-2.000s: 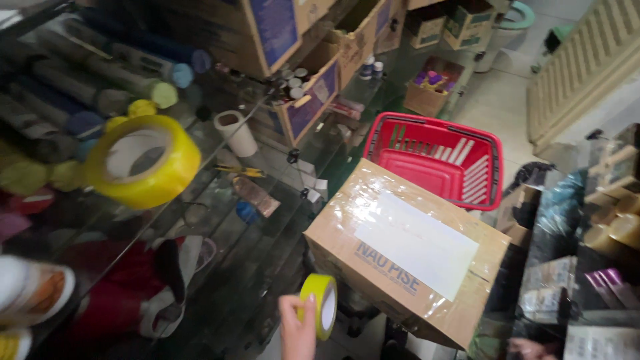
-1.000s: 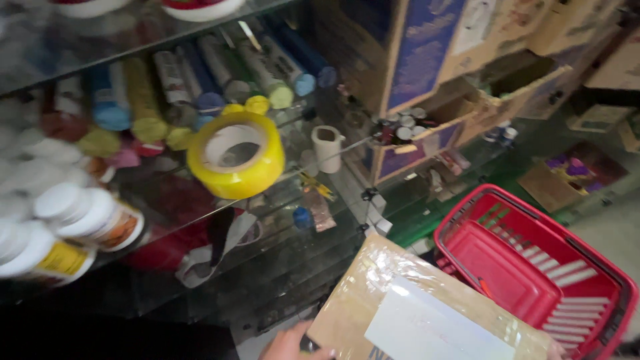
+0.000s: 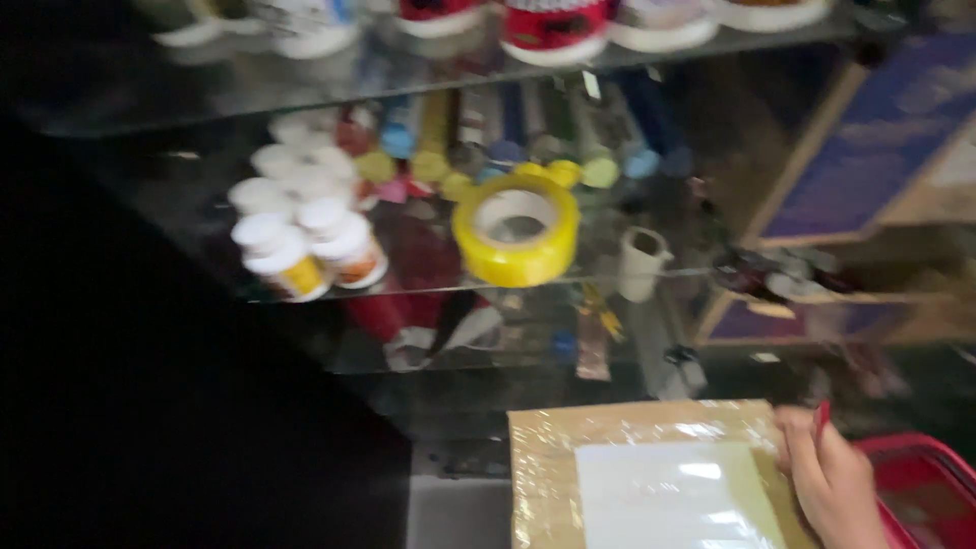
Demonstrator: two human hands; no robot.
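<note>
A cardboard box [image 3: 545, 488], wrapped in clear tape with a white sheet under it, fills the lower middle of the head view. My right hand [image 3: 831, 476] grips its upper right edge, and a slim red object [image 3: 821, 419] pokes up between the fingers. What that object is cannot be told. My left hand is out of view. On the glass shelf above the box lies a large roll of yellow packing tape [image 3: 517, 263]. A white cardboard core or cup [image 3: 642, 263] is to its right, with a small yellow tool hanging or lying lower down.
White-capped bottles [image 3: 278, 255] crowd the shelf's left end. Behind the tape, rolled tubes [image 3: 431, 145] lie side by side. More jars [image 3: 555, 27] stand on the upper glass shelf [image 3: 320, 110]. A red plastic basket [image 3: 915, 450] is at the lower right, below open cartons [image 3: 839, 320].
The view has swung left toward the shelves. My left hand, on the box's left side a second ago, has left the view. My right hand has come into view at the box's right edge.
</note>
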